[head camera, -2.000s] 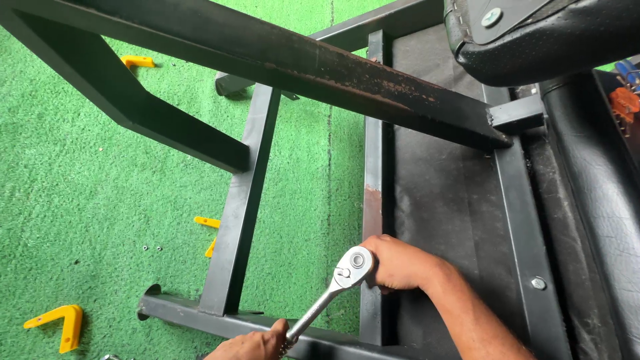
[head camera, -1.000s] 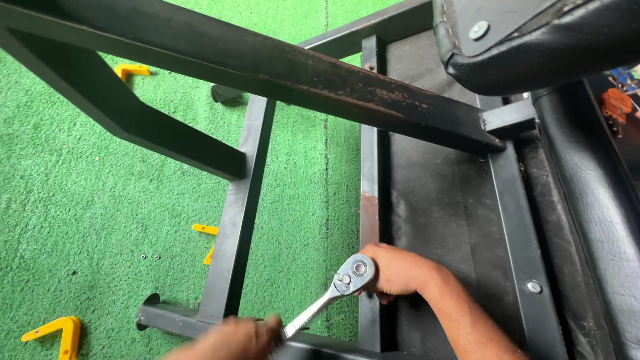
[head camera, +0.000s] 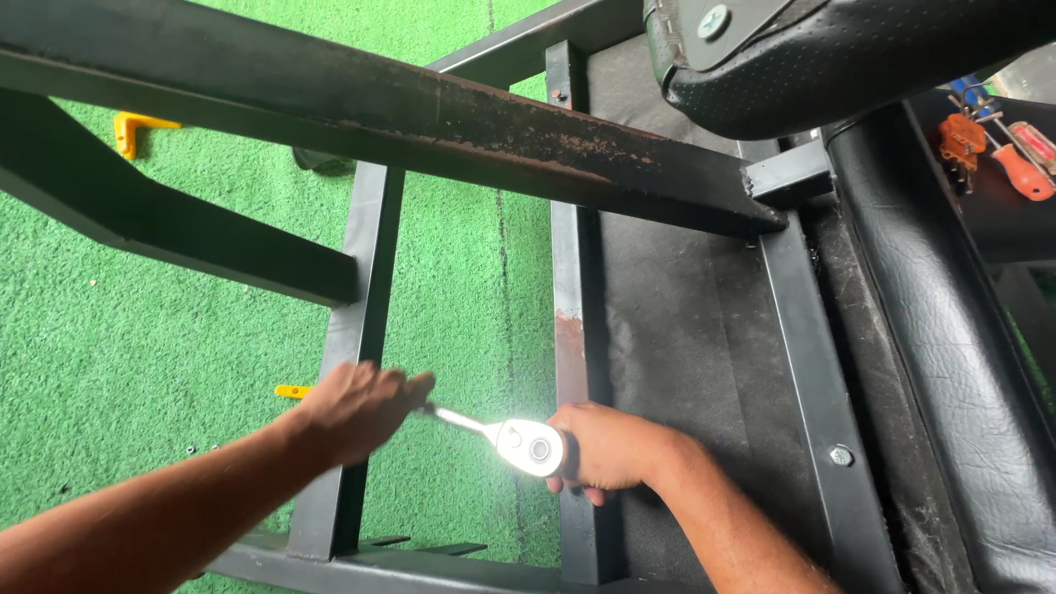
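Note:
My left hand (head camera: 363, 406) is closed around the handle end of a chrome ratchet wrench (head camera: 528, 445), over a black steel crossbar (head camera: 355, 330). The wrench head lies beside a black steel bar (head camera: 569, 280) with a rusty brown patch. My right hand (head camera: 606, 450) is wrapped around that bar right at the head, its fingertips showing below. Whether it also grips a socket under the head is hidden. Dark sheet material (head camera: 685, 330) lies behind the bars. A hex bolt head (head camera: 841, 455) sits in the right-hand bar.
A thick, scuffed black beam (head camera: 462, 124) crosses above my hands. Black padded upholstery (head camera: 924, 272) stands at the right, with an orange hex key set (head camera: 961, 144) and a screwdriver (head camera: 1021, 171) beyond. A yellow corner piece (head camera: 136, 132) and small hardware (head camera: 191, 450) lie on green turf (head camera: 206, 330).
My left hand has swung the ratchet handle from the lower left up to the left of its head. My right hand has stayed at the wrench head by the bar.

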